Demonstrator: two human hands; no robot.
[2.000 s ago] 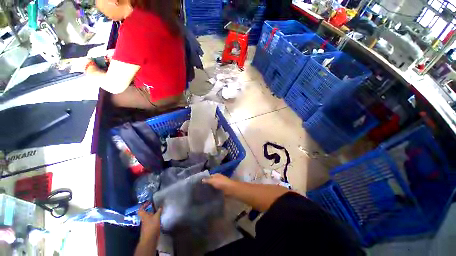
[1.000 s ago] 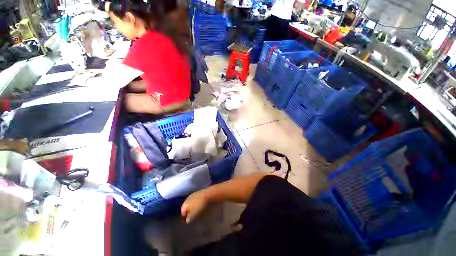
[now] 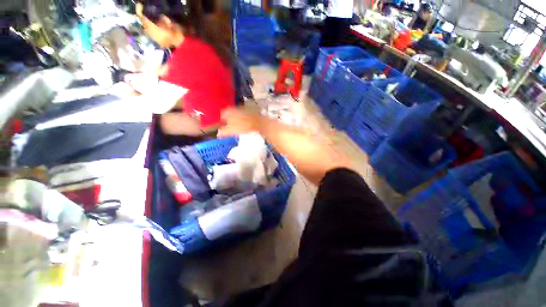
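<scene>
A blue plastic crate (image 3: 276,201) stands beside the table, holding cloth. A dark folded cloth (image 3: 190,171) and pale cloth pieces (image 3: 242,166) lie in it. A grey-white cloth piece (image 3: 231,217) hangs over its near rim. My right hand (image 3: 240,122) is stretched forward above the crate's far edge. It is blurred, and I cannot tell whether its fingers hold anything. My left hand is not in view.
The white table (image 3: 120,264) at the left bears black scissors (image 3: 105,211) and dark cloth (image 3: 78,144). A person in red (image 3: 203,78) sits beyond the crate. More blue crates (image 3: 383,111) and a red stool (image 3: 289,78) stand on the floor. A clear plastic strip (image 3: 163,235) hangs at the table edge.
The grey cloth held by both hands two seconds ago is no longer in them; a similar piece lies over the crate's rim. My right hand has moved forward. My left hand has left view.
</scene>
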